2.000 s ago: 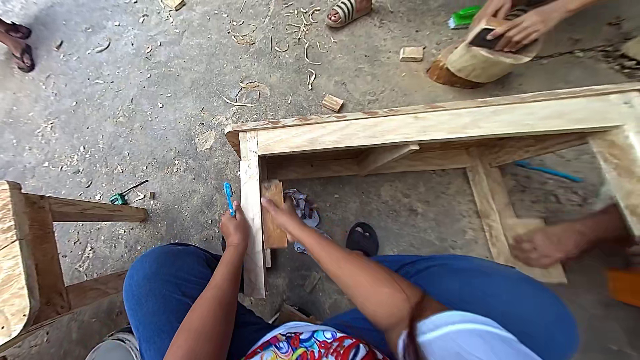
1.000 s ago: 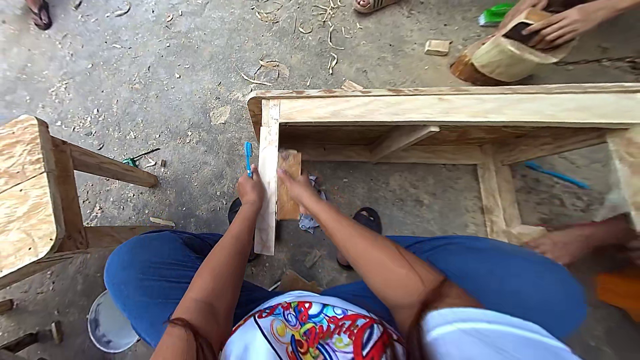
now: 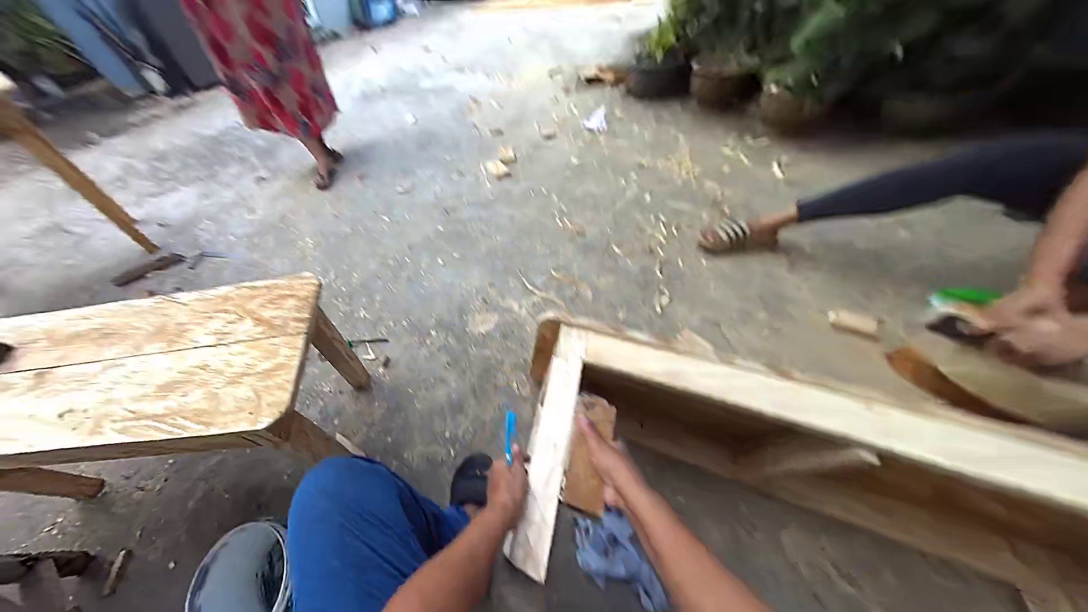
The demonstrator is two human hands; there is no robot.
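Observation:
A pale wooden bench (image 3: pixel 816 408) lies turned over before me, one leg (image 3: pixel 548 463) pointing toward me. My left hand (image 3: pixel 507 489) is at the left side of that leg, closed on a thin blue stick-like tool (image 3: pixel 510 435) that stands up from the fist; its kind is unclear. On the leg's right side my right hand (image 3: pixel 608 463) rests against a brown wooden block (image 3: pixel 588 484), its fingers partly hidden. Whether it grips the block does not show. A grey-blue rag (image 3: pixel 614 557) lies just below the block.
A second wooden bench (image 3: pixel 161 365) stands at left, with a bucket (image 3: pixel 242 569) below it. At right a co-worker's hands (image 3: pixel 1037 323) are at a wood piece (image 3: pixel 977 382). A person in a red patterned garment (image 3: pixel 272 76) stands farther off. Wood shavings and potted plants (image 3: pixel 731 76) lie beyond.
The view has tilted up and swung left, bringing the far yard into sight. My hands remain on either side of the bench leg, with the blue tool still in my left.

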